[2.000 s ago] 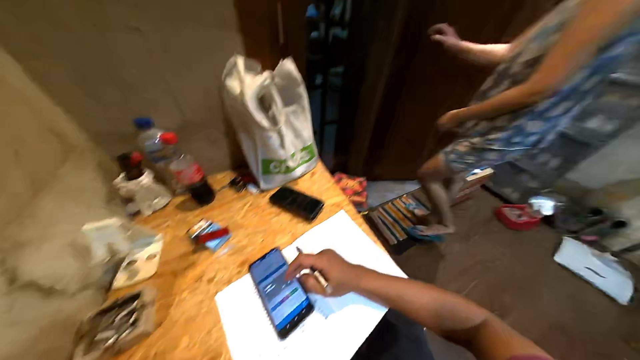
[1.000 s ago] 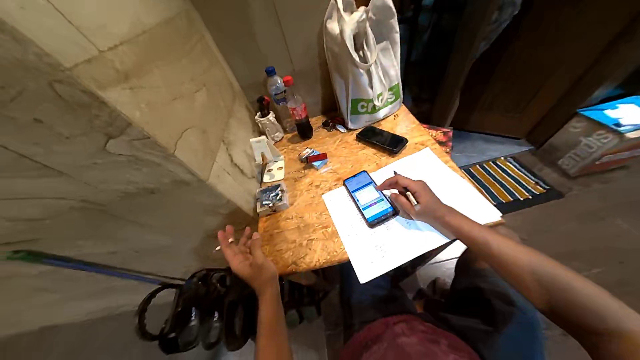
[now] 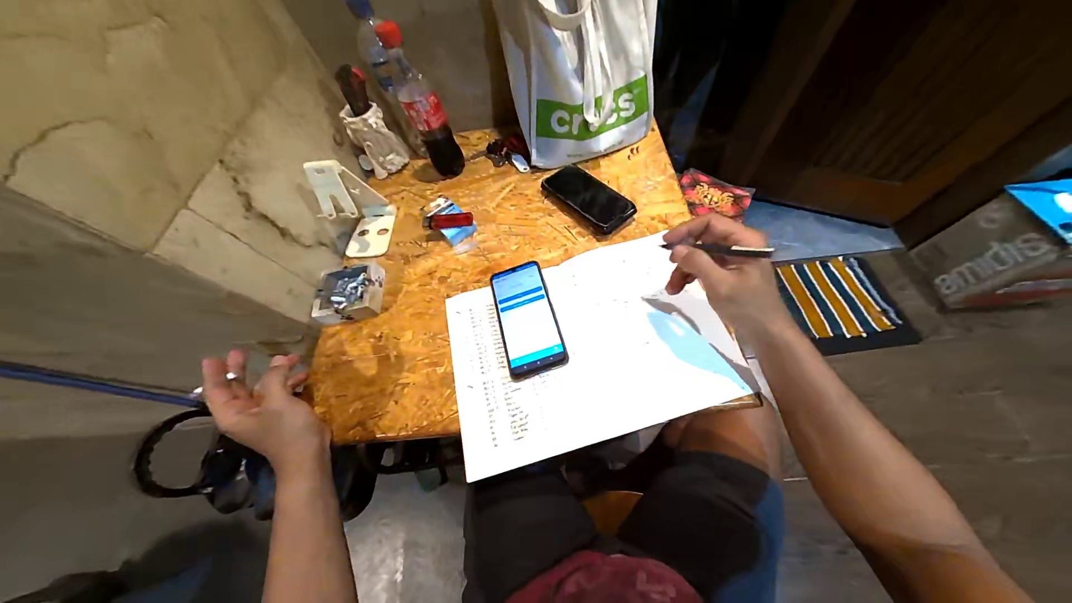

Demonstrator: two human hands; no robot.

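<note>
My right hand (image 3: 724,272) holds a dark pen (image 3: 729,249) above the right part of a large white paper sheet (image 3: 603,394) with rows of writing along its left side. A smartphone (image 3: 530,322) with a lit screen lies on that sheet, left of the hand. Off the table's left edge my left hand (image 3: 264,402) is raised, palm up, with a small whitish thing, perhaps a cigarette, between its fingers. Beyond the sheet a black phone (image 3: 589,199), screen dark, rests on the wooden board table (image 3: 381,402).
Toward the back stand a cola bottle (image 3: 429,126), keys (image 3: 507,152) and a white cloth bag (image 3: 578,75). A red lighter (image 3: 450,221) lies left of centre. An ashtray (image 3: 349,291) holding butts sits near a white stand (image 3: 371,234). A striped mat (image 3: 835,303) is on the floor.
My right hand has moved from the lit phone to the right, over the paper, and the phone's screen shows something different. The person seen at the right two seconds ago is out of view.
</note>
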